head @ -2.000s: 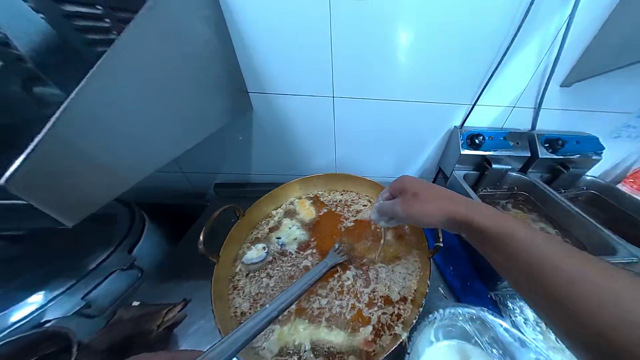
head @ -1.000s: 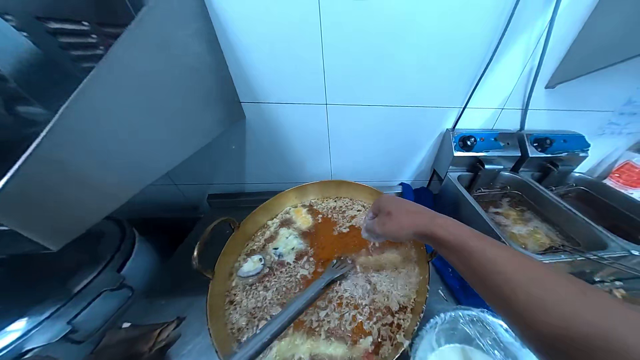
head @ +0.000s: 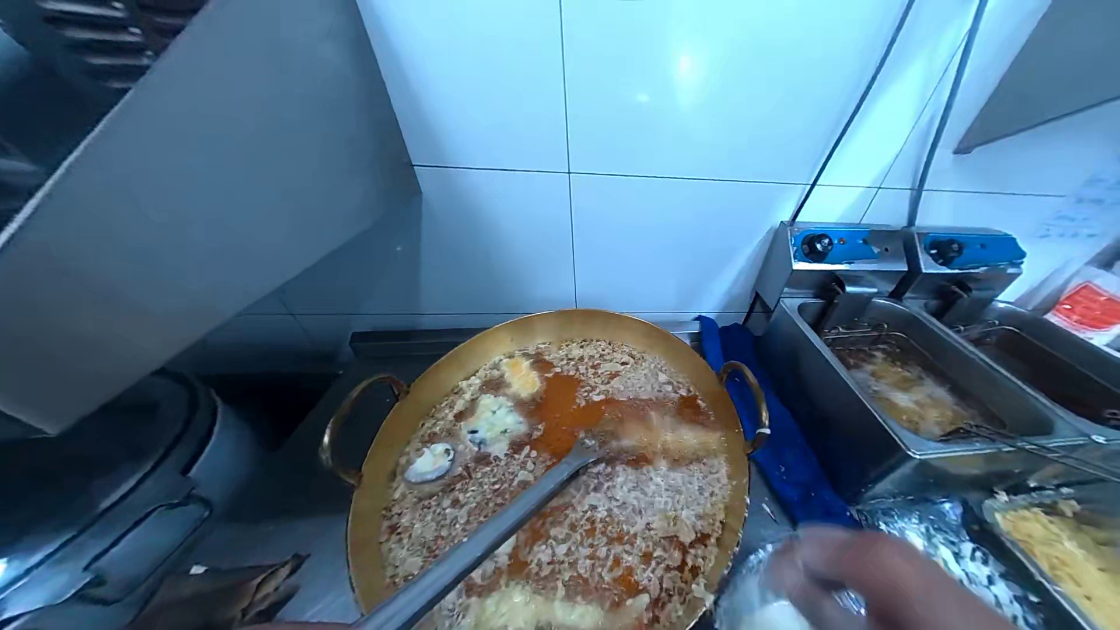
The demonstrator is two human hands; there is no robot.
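Observation:
A round brass frying pan (head: 376, 490) holds bubbling oil with loose batter crumbs. Several battered pieces (head: 496, 423) float at its left side and another (head: 534, 608) near its front. Metal tongs (head: 490, 534) reach from the bottom edge into the oil, their tip near the pan's middle. Of my left hand (head: 302, 626) only a sliver shows at the bottom edge, beside the tongs' handle; its grip is out of frame. My right hand (head: 866, 573), blurred, is over a plastic-lined container of white batter (head: 770, 612) right of the pan; whether it holds anything is unclear.
Two electric deep fryers (head: 919, 385) stand at the right, food frying in the nearer one. A blue cloth (head: 787, 455) lies between pan and fryers. A tray of yellowish food (head: 1067, 551) is at lower right, a large lidded pot (head: 96, 472) at left, a metal panel (head: 262, 131) above.
My right hand has moved from above the pan's right side down to the batter container. The tongs stay in the oil. Food shows in the nearer fryer in all frames.

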